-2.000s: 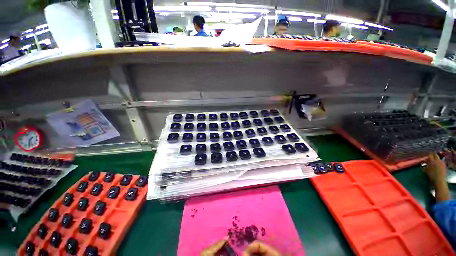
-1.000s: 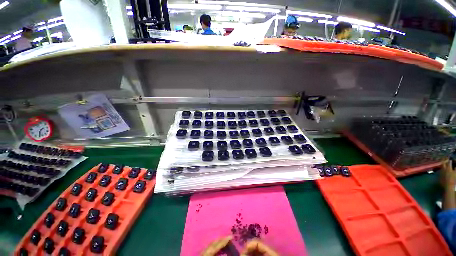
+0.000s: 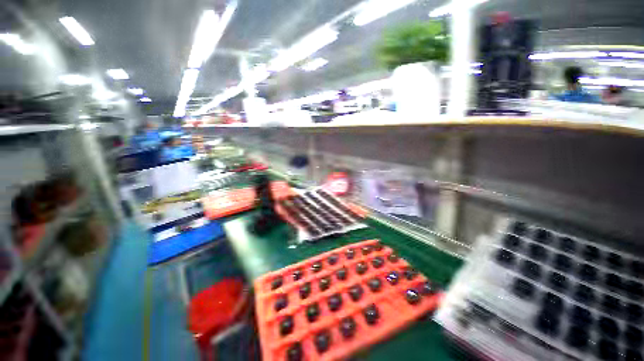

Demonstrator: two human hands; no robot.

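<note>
Neither of my hands is in the picture. The view is blurred. Nearest in front of me, an orange-red parts tray point(image 3: 332, 280) lies on the green bench with black device housings point(image 3: 371, 314) in rows. At the right, a white blister tray stack point(image 3: 487, 292) holds more black housings in rows and is cut off by the frame's edge. Behind the red tray, a pale blister tray point(image 3: 321, 215) carries rows of dark parts. The pink work mat is out of view.
A red stool point(image 3: 217, 304) stands in the aisle left of the bench. A black upright object point(image 3: 263, 204) is beside the pale tray. A red-rimmed clock point(image 3: 340, 183), a sheet point(image 3: 390, 192) and a long shelf point(image 3: 395, 123) are behind. A blue tray point(image 3: 185, 242) and people in blue are farther left.
The view has swung far to the left, bringing in the aisle and stool. My hands, the pink mat with its loose parts and the right red tray have left the picture.
</note>
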